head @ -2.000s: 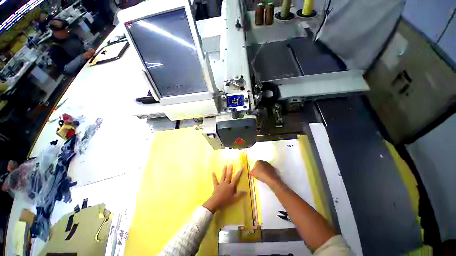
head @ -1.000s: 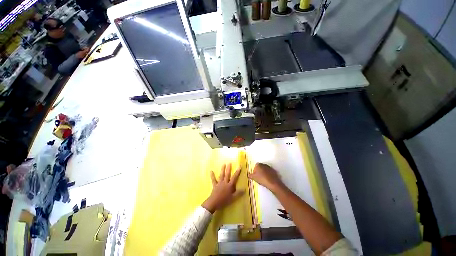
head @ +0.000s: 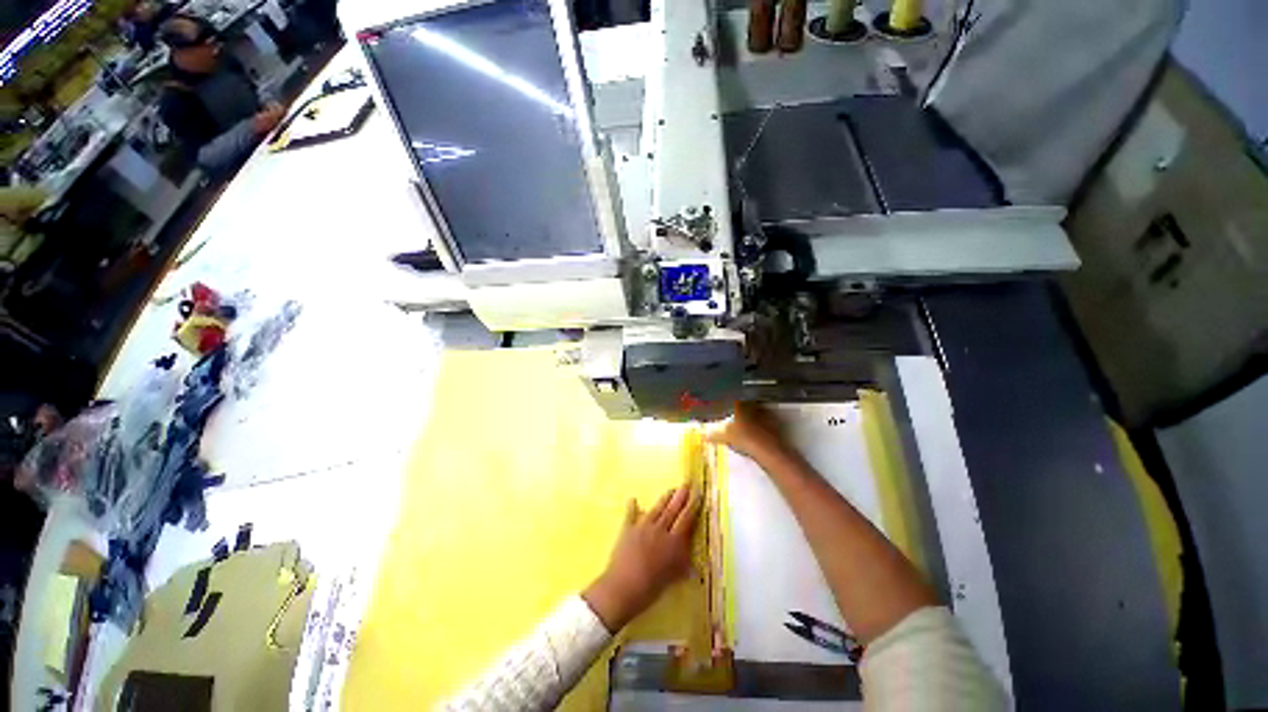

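Note:
A yellow garment panel (head: 487,515) lies flat left of the template slot strip (head: 711,570). My left hand (head: 651,556) rests on the panel, palm down, its fingertips near the strip. My right hand (head: 751,434) is at the strip's far end, close to the machine head (head: 681,376). Its fingers are bunched at the fabric edge, and I cannot tell if they pinch it. The white template (head: 793,543) lies under my right forearm. Black thread snips (head: 822,634) lie on it beside my right sleeve. The needle is hidden.
A control screen (head: 487,132) stands left of the head. Khaki panels (head: 237,626) lie at the near left. Dark scraps (head: 174,459) and a clear plastic bag (head: 84,466) lie farther left. Thread cones (head: 904,14) stand behind. A person (head: 209,104) sits at the far left.
My right hand has moved away from me along the strip, up to the machine head. My left hand has shifted slightly right and nearer to me. The view has shifted a little.

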